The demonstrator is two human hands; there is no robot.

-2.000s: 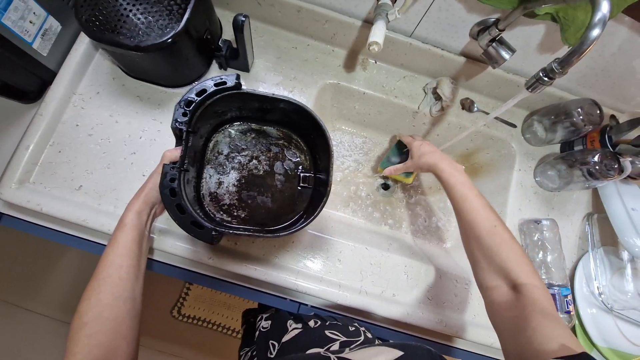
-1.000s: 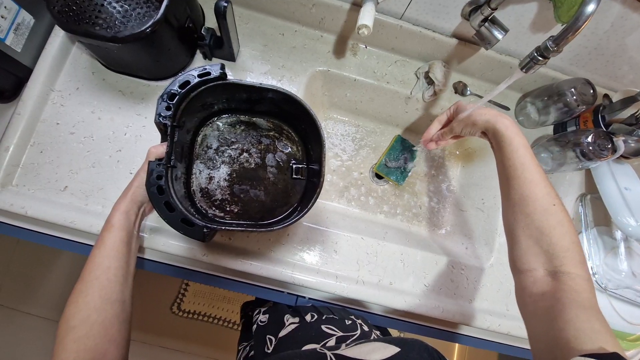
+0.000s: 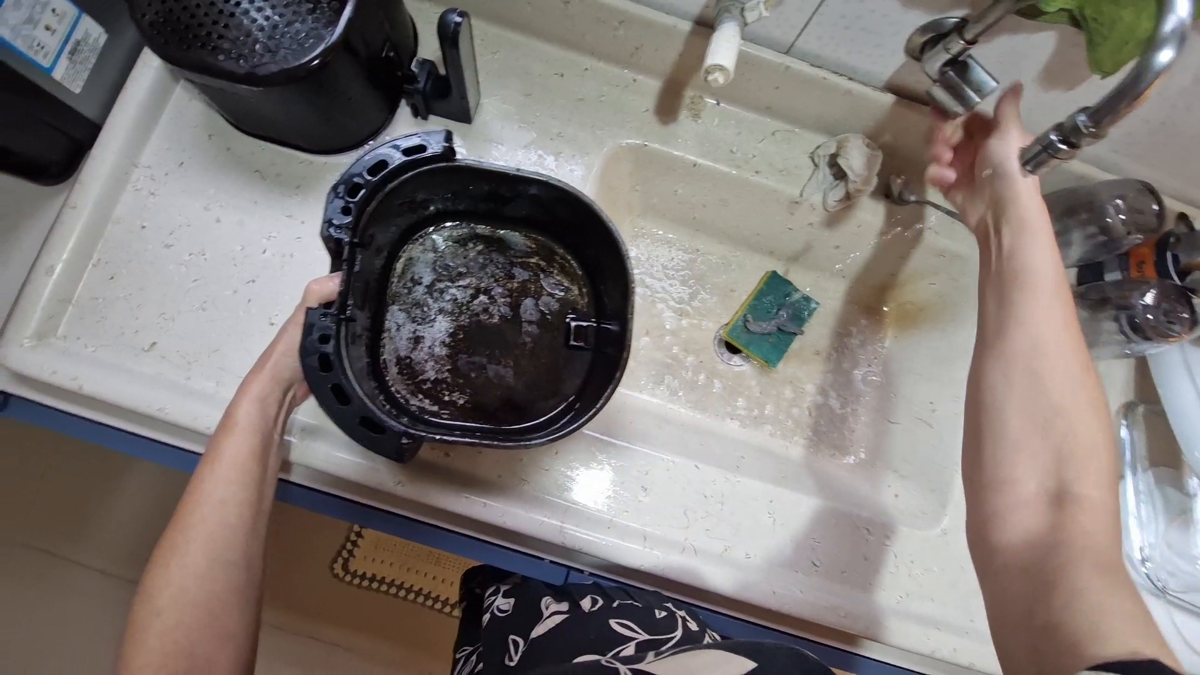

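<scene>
My left hand (image 3: 314,328) grips the rim side of a black air fryer drawer (image 3: 487,319), its fingers hidden behind the slotted edge. The drawer's inside bottom is wet, with whitish residue. My right hand (image 3: 984,159) is raised at the faucet, its fingers just below the chrome faucet handle (image 3: 964,84); whether they touch it I cannot tell. A green and yellow sponge (image 3: 771,321) with a grey smear on it lies in the sink basin (image 3: 900,469), partly over the drain (image 3: 731,349).
A black perforated air fryer basket (image 3: 309,94) with a handle stands at the upper left. A crumpled whitish cloth (image 3: 844,171) and a spoon (image 3: 923,199) lie at the basin's back edge. Glass jars (image 3: 1106,220) and a clear glass dish (image 3: 1162,506) are at the right. A white tap (image 3: 722,56) juts from the wall.
My right hand has let go of the sponge and moved up to the faucet handle. The sponge now lies by the drain. The water stream seen earlier no longer shows. My left hand still holds the drawer.
</scene>
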